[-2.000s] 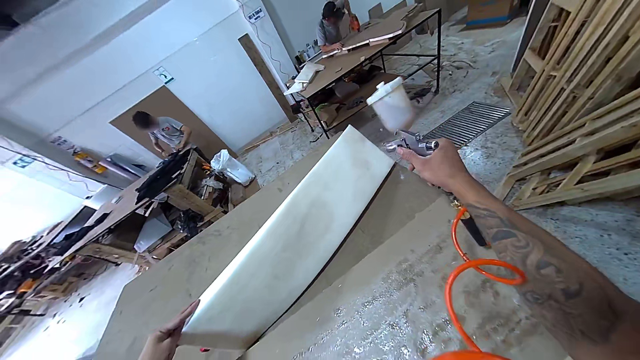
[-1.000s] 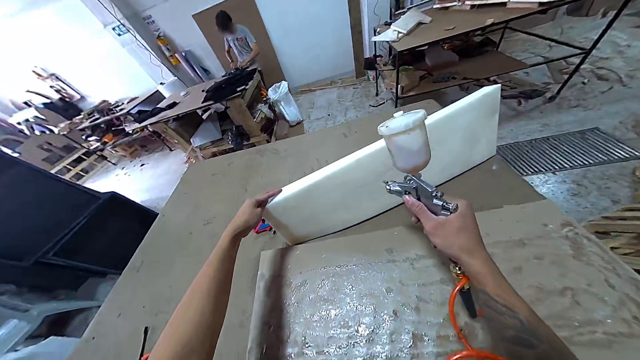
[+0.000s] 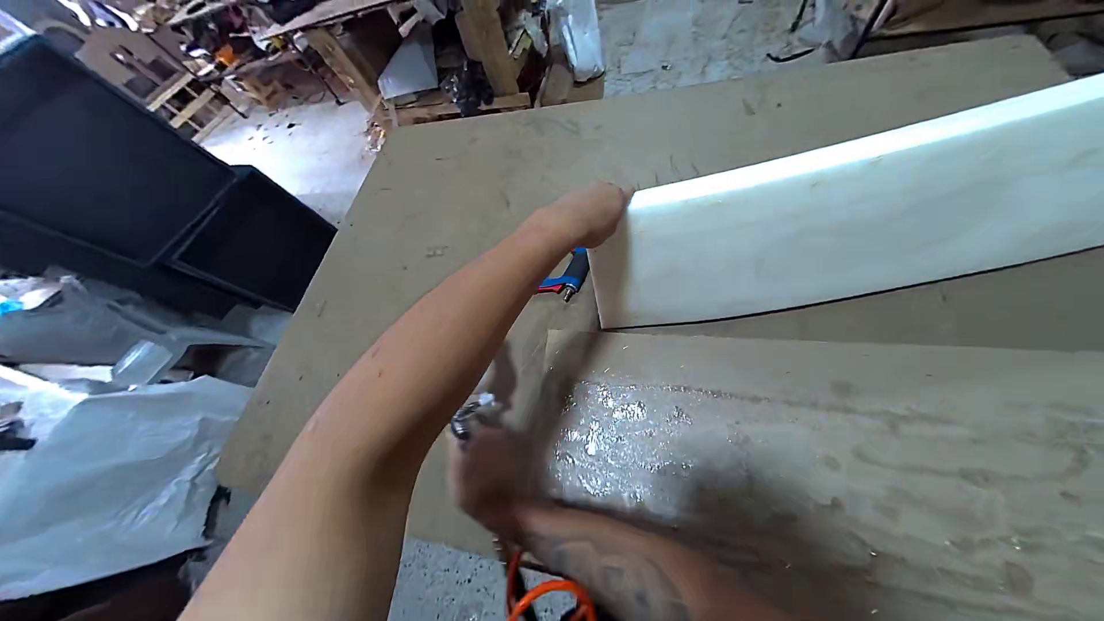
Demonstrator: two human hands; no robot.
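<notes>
A long pale foam-like panel (image 3: 828,220) with a dark lower edge stands on its side on the table. My left hand (image 3: 595,211) grips its near left end at the top corner. Below my left forearm, my right hand (image 3: 492,470) is blurred and closed around a metal spray gun (image 3: 470,418), mostly hidden by the hand and forearm. An orange coiled air hose (image 3: 552,595) hangs below it. A flat sheet (image 3: 819,431), wet and glossy with glue-like liquid at its left part, lies in front of the panel. A blue and black hand tool (image 3: 571,276) lies beside the panel's left end.
The brown board tabletop (image 3: 448,198) extends left of and behind the panel. Dark box-like furniture (image 3: 112,164) stands at the left, above white plastic sheeting (image 3: 129,466). A cluttered wooden workbench (image 3: 345,52) and a plastic bag (image 3: 578,39) are beyond the table.
My right hand has moved with the spray gun from in front of the panel's middle to left of the wet sheet. My left hand stays at the panel's left end. The view has turned down and left.
</notes>
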